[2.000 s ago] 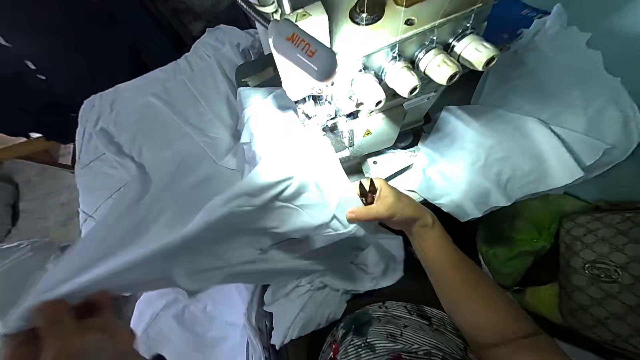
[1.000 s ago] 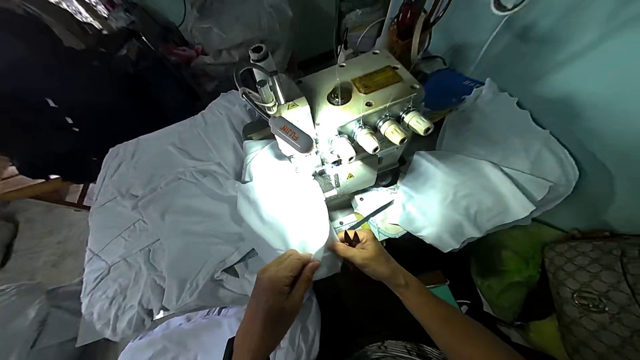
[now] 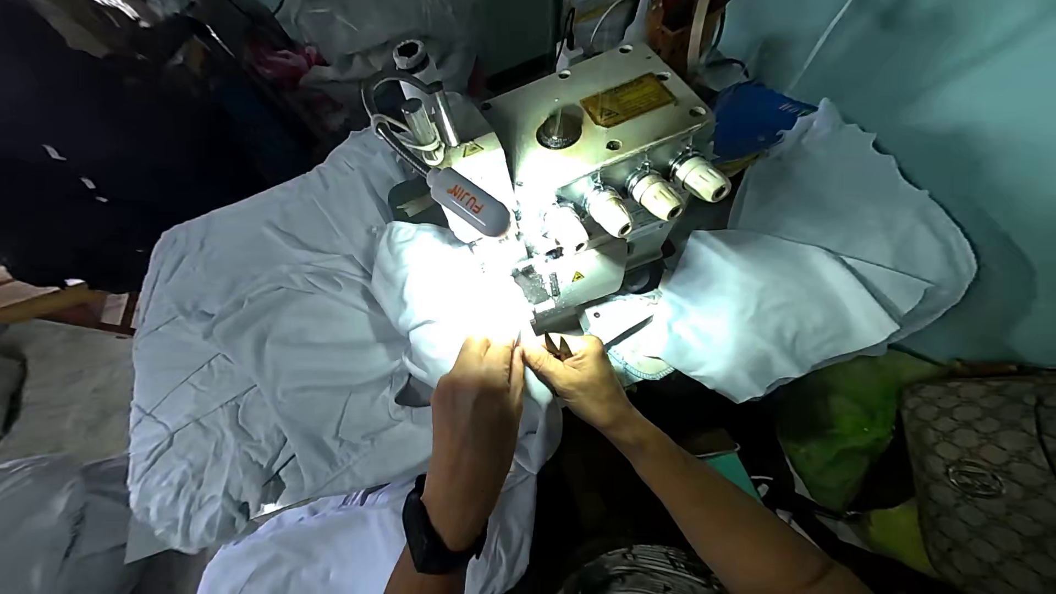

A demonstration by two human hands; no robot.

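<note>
White fabric (image 3: 421,305) lies under the lit needle area of an overlock sewing machine (image 3: 594,140). My left hand (image 3: 478,396), with a black band on its wrist, pinches the fabric's edge just in front of the machine. Touching or nearly touching it, my right hand (image 3: 582,379) grips the same edge with thumb and finger. Dark thread snips (image 3: 558,346) are tucked in my right hand, their points showing above the thumb. Glare hides the presser foot and part of the cloth.
A large heap of white cloth (image 3: 272,313) spreads to the left. More cut white pieces (image 3: 784,305) lie right of the machine. A small lamp (image 3: 469,202) overhangs the needle area. A patterned bag (image 3: 982,462) and a green plastic bag (image 3: 841,421) sit at lower right.
My left hand was at the lower left holding stretched fabric two seconds ago; it has come in beside my right hand at the machine. The snips have stayed in my right hand.
</note>
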